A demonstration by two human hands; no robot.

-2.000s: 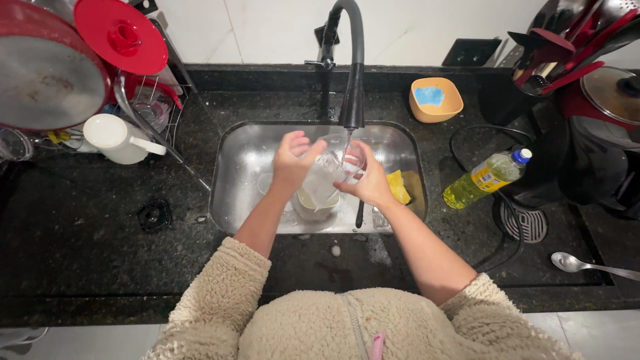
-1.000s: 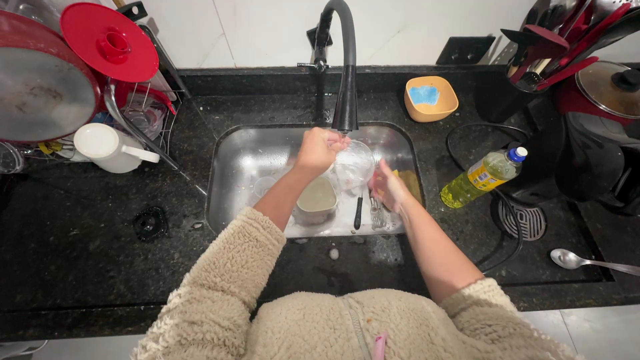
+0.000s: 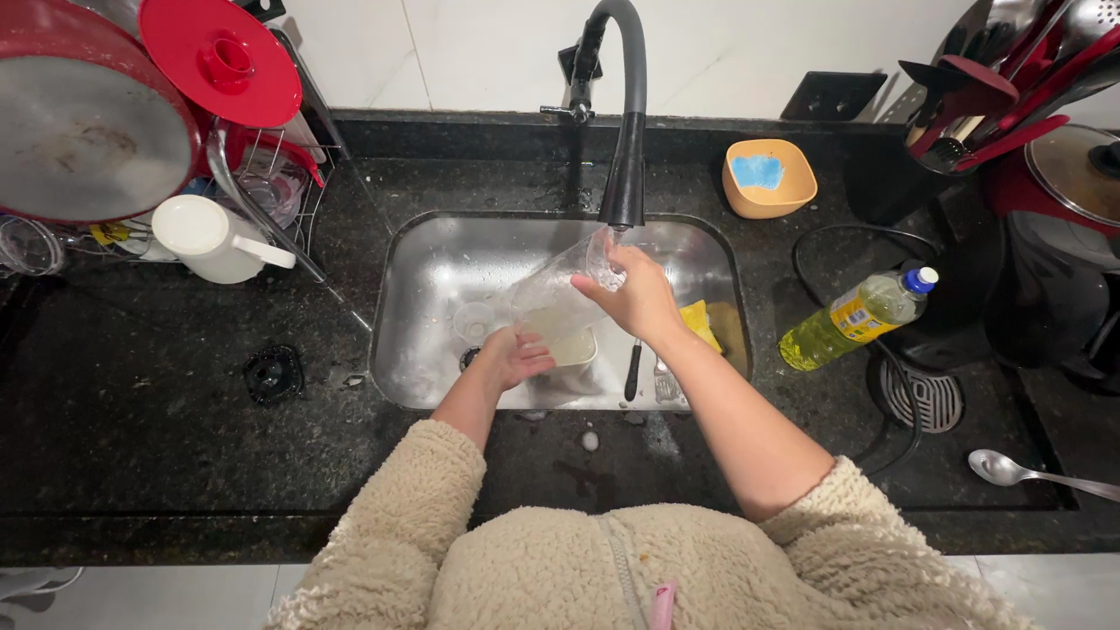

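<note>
A clear container (image 3: pixel 560 284), like a pitcher or large cup, lies tilted under the black faucet (image 3: pixel 623 166), its upper right end near the spout. My right hand (image 3: pixel 634 293) grips that end. Below its lower left end is my left hand (image 3: pixel 516 357), palm up with fingers apart; whether it touches the container is unclear. Beneath, in the steel sink (image 3: pixel 420 262), stands a pale square container (image 3: pixel 573 350). A black-handled utensil (image 3: pixel 633 372), a fork (image 3: pixel 667 383) and a yellow sponge or cloth (image 3: pixel 700 324) lie to its right. A small clear round item (image 3: pixel 473 322) is at the left.
At the left, a dish rack (image 3: pixel 311 206) holds red cookware beside a white mug (image 3: pixel 214 241). On the right stand an orange bowl (image 3: pixel 770 188) with a blue sponge, a bottle of yellow-green liquid (image 3: pixel 853 319), a black cable, a utensil holder and a spoon (image 3: pixel 1006 470).
My left hand has moved from the container's upper part down to its lower left. My right hand has moved up to the end near the spout, and the container now slants down to the left.
</note>
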